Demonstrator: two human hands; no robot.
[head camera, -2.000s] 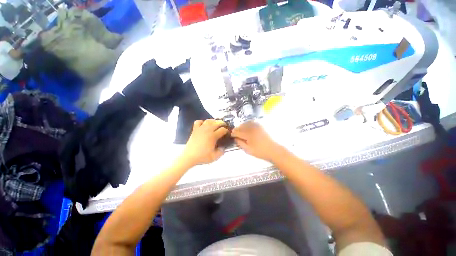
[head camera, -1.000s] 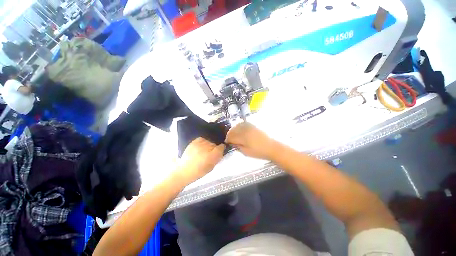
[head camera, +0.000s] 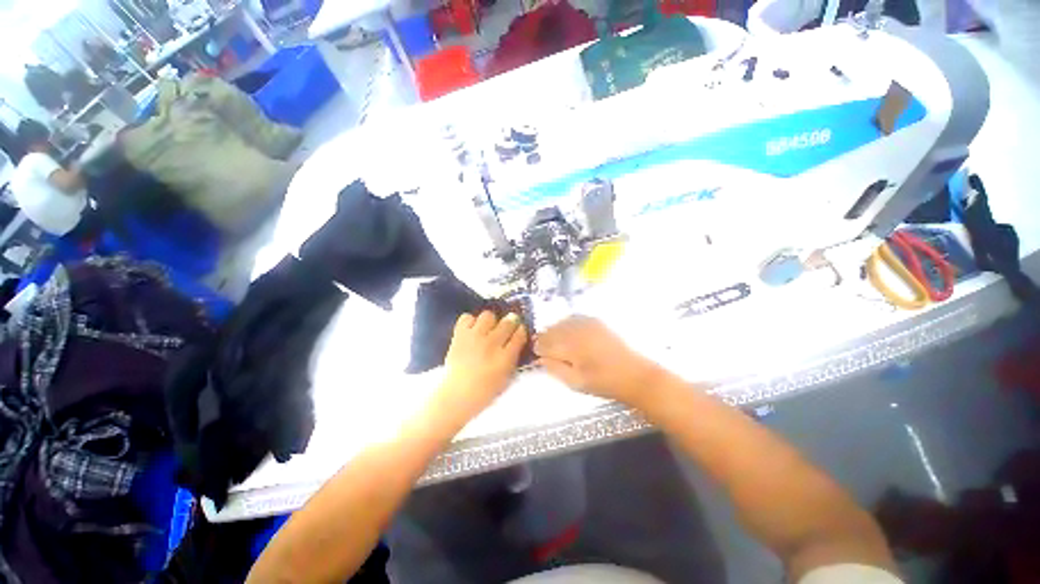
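Black garment pieces (head camera: 268, 337) lie heaped on the left of the white table and run right to the needle area (head camera: 547, 257) of the white sewing machine (head camera: 730, 183) with a blue stripe. My left hand (head camera: 488, 356) presses on the cloth edge just in front of the presser foot, fingers bent. My right hand (head camera: 587, 356) pinches the cloth edge close beside it, fingertips nearly touching the left ones. The presser foot and the stitching point are too blurred to make out. A yellow patch (head camera: 601, 261) sits right of the needle.
Orange and red rings (head camera: 912, 272) and a round grey piece (head camera: 782, 267) lie at the right. A slim tool (head camera: 713, 300) lies on the bed. A marked tape (head camera: 593, 424) runs along the front edge. Plaid garments (head camera: 91, 399) fill the left. A person (head camera: 51, 188) is at the far left.
My left hand has opened from a closed pinch and its fingers now lie over the cloth near the foot. My right hand stays at the cloth edge. The camera view has shifted.
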